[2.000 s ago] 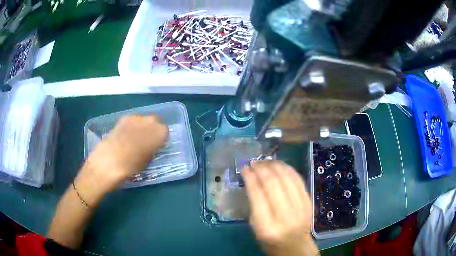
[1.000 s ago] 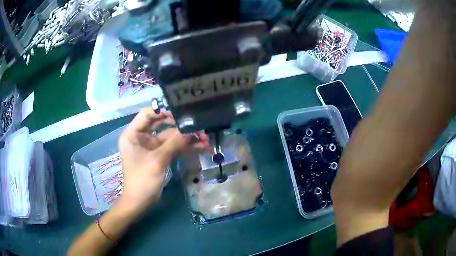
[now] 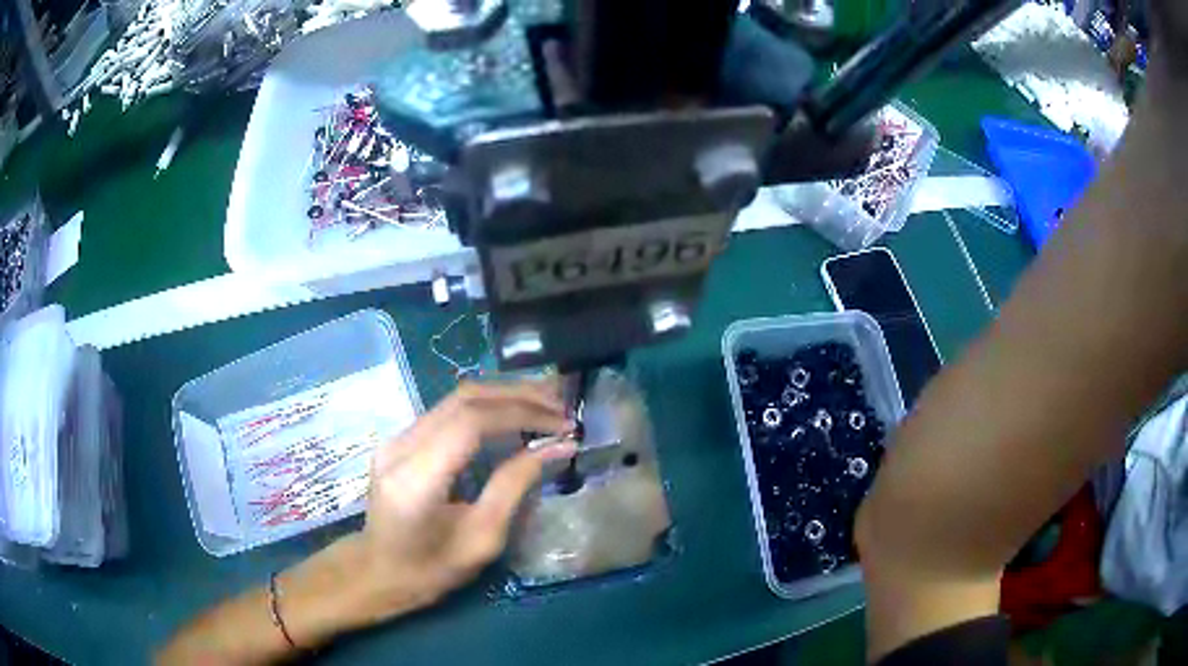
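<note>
The hand press with its plate marked P6496 [image 3: 606, 267] stands in front of me. Its dark punch [image 3: 577, 390] points down at the small silver fixture [image 3: 602, 458] on the worn press base [image 3: 586, 527]. My left hand [image 3: 450, 488] is at the fixture, thumb and fingertips pinched around a small thin part, probably a rod, under the punch; the fingers partly hide it. My right forearm [image 3: 1010, 377] reaches up the right side; the right hand is cut off by the top edge.
A clear tub of rods [image 3: 293, 455] lies left, a clear tub of black rings [image 3: 814, 455] right. A large white tray [image 3: 280, 195] and another clear tub [image 3: 853, 221] of assembled rods are behind. A phone [image 3: 879, 306], blue tray [image 3: 1036, 169] and stacked clear tubs [image 3: 59, 442] also show.
My left hand has gone from the rod tub to beside the punch, then onto the fixture. My right hand has left the fixture and its arm is raised at the right. The view has shifted.
</note>
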